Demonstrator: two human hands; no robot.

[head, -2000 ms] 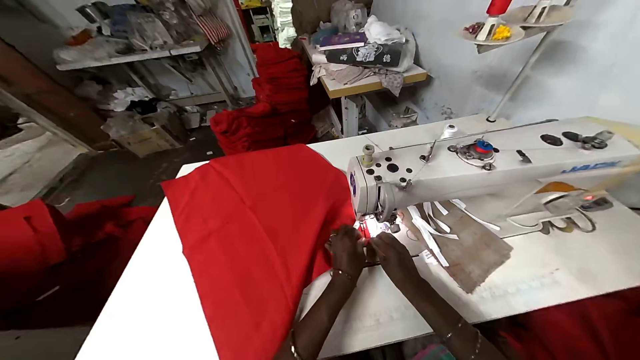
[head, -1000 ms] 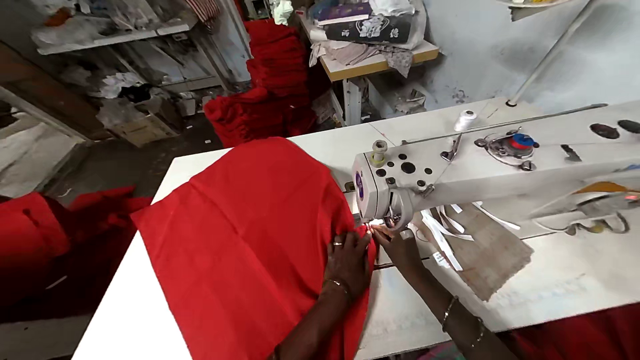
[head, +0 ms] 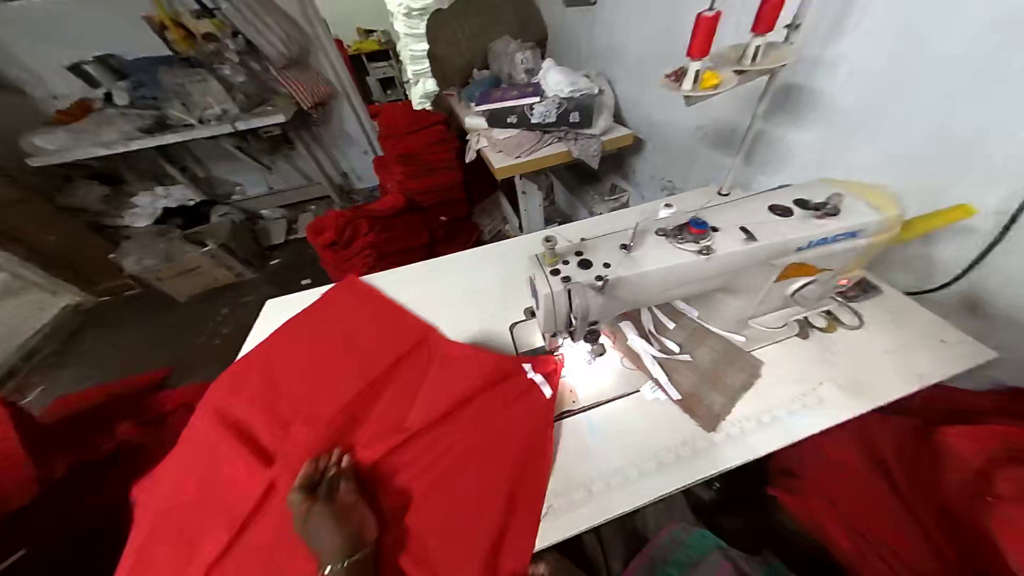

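Note:
A large piece of red fabric [head: 384, 400] lies over the left part of the white sewing table, one corner at the presser foot of a Jack sewing machine [head: 720, 256]. Near that corner sits a small white strip [head: 538, 380] on the fabric. My left hand [head: 332, 496] lies on the red fabric low in the view, fingers bent; whether it pinches the cloth is unclear. Of my right hand [head: 548, 568] only a sliver shows at the bottom edge by the fabric, and its fingers are hidden. White strips [head: 652, 356] rest on a brown cloth piece [head: 708, 372] right of the needle.
Red thread cones [head: 704, 36] stand on a holder behind the machine. Stacked red fabric [head: 416, 168] is on the floor behind the table. More red cloth [head: 920, 472] lies at the lower right, and another at the far left. A side table [head: 552, 156] holds bags and boxes.
Both hands have moved away from the needle area, toward the bottom of the view. The fabric is spread differently, and a white strip now shows near its corner. The view has shifted.

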